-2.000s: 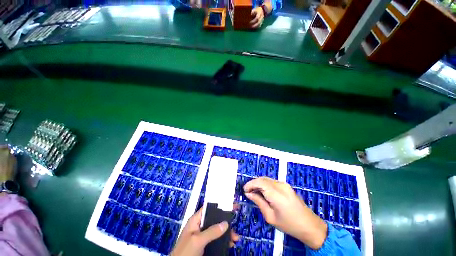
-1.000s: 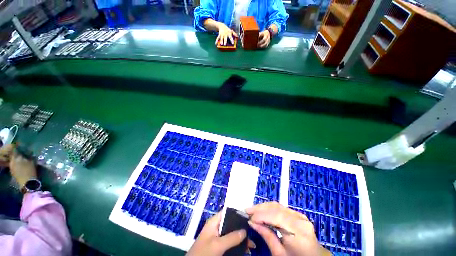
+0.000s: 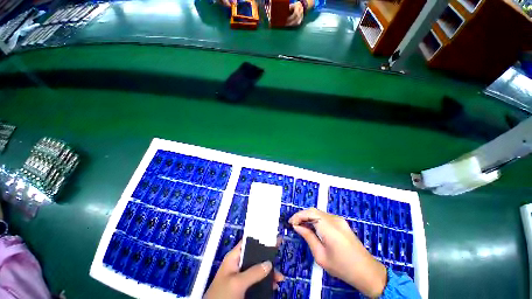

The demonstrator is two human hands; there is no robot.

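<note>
My left hand (image 3: 242, 275) holds a white backing strip (image 3: 263, 213) with a matt black area (image 3: 257, 257) at its lower end, above the middle block of the parts tray (image 3: 224, 233). My right hand (image 3: 335, 242) is just right of the strip, its thumb and fingers pinched on thin metal tweezers (image 3: 307, 221). The tweezer tips are over the small blue parts (image 3: 286, 217) of the middle block. Whether a black piece is at the tips cannot be told. Blue parts also fill the left and right blocks.
Circuit boards (image 3: 49, 166) lie left of the tray, beside clear plastic and a pink sleeve (image 3: 22, 270). A black part (image 3: 241, 82) lies on the green belt. Opposite, a person's hand (image 3: 296, 14) is at orange-brown housings (image 3: 244, 14). A metal post with white wrap (image 3: 457, 175) stands at right.
My right hand has moved from the black area up and right, over the blue parts. The view has shifted. The black part on the belt has moved left relative to the tray.
</note>
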